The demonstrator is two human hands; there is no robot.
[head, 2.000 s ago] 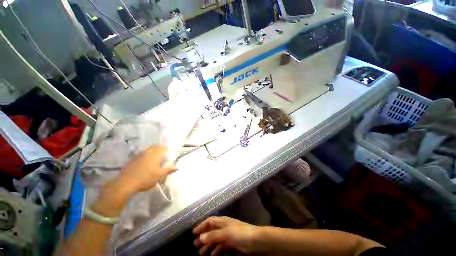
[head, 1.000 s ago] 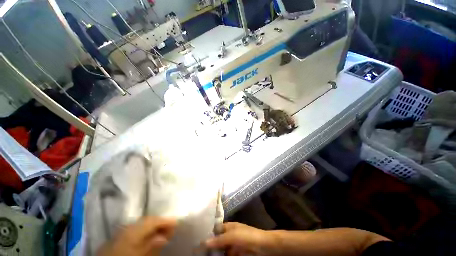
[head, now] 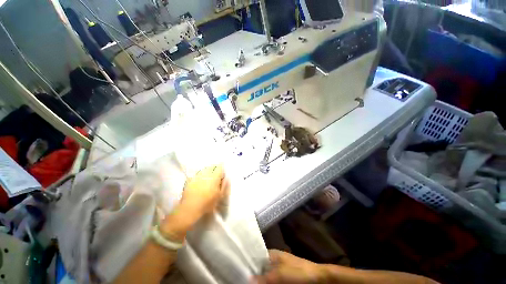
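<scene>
A large light grey-beige garment piece lies in folds over the left end of the table and its front edge. My left hand is on the cloth left of the needle area and pinches a fold; the fingertips are washed out by glare. My right hand holds the cloth's right edge at the bottom of the picture, with its fingers partly hidden and blurred. The white JACK sewing machine stands behind, its presser foot brightly lit. No cloth is seen under the foot.
A brown bundle lies on the bed right of the needle, beside a small silver attachment. A white basket with grey-beige pieces stands at the right. A control panel is at the table's right end. Thread cones stand behind.
The cloth was drawn to the front edge, and my right hand took hold of its edge. My left hand has since moved up and right towards the needle, and the cloth is spread wider.
</scene>
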